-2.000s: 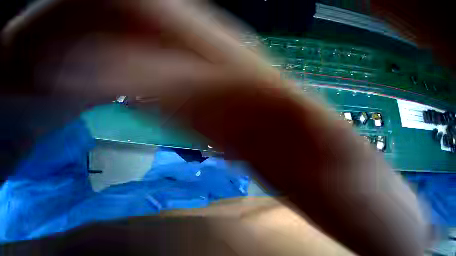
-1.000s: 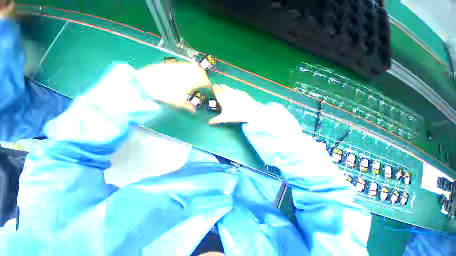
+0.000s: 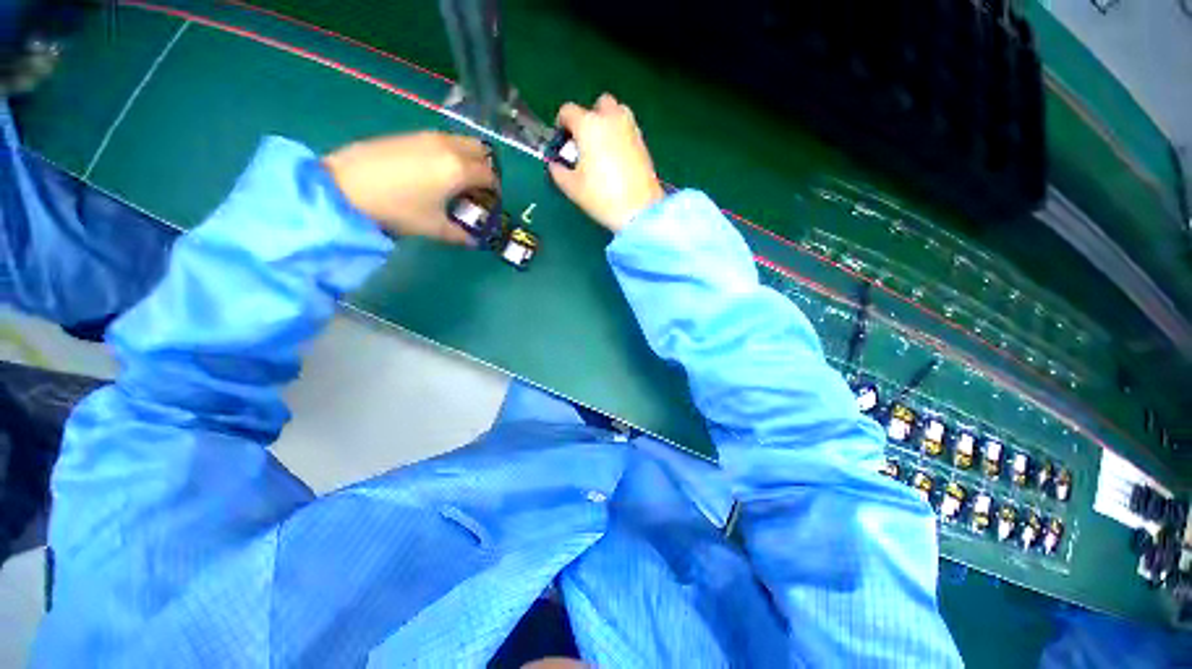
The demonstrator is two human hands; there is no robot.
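My left hand (image 3: 416,186) is over the green mat (image 3: 549,346), its fingers closed around a small black module (image 3: 473,212) with a white patch. A second module (image 3: 519,247), black with yellow and white, lies on the mat just right of it. My right hand (image 3: 608,163) is farther back, by the red-edged line, with its fingertips on another black module with a white face (image 3: 565,149). The undersides of both grips are hidden.
A metal post (image 3: 476,59) stands just behind my hands. A clear tray with rows of modules (image 3: 983,512) lies at the right, tweezers (image 3: 859,327) by it. White paper with black parts (image 3: 1124,484) is at far right. A large black tray stack (image 3: 850,98) stands behind.
My hands have moved apart: the right went back to a module by the post, the left slightly left. One module now lies uncovered on the mat between them.
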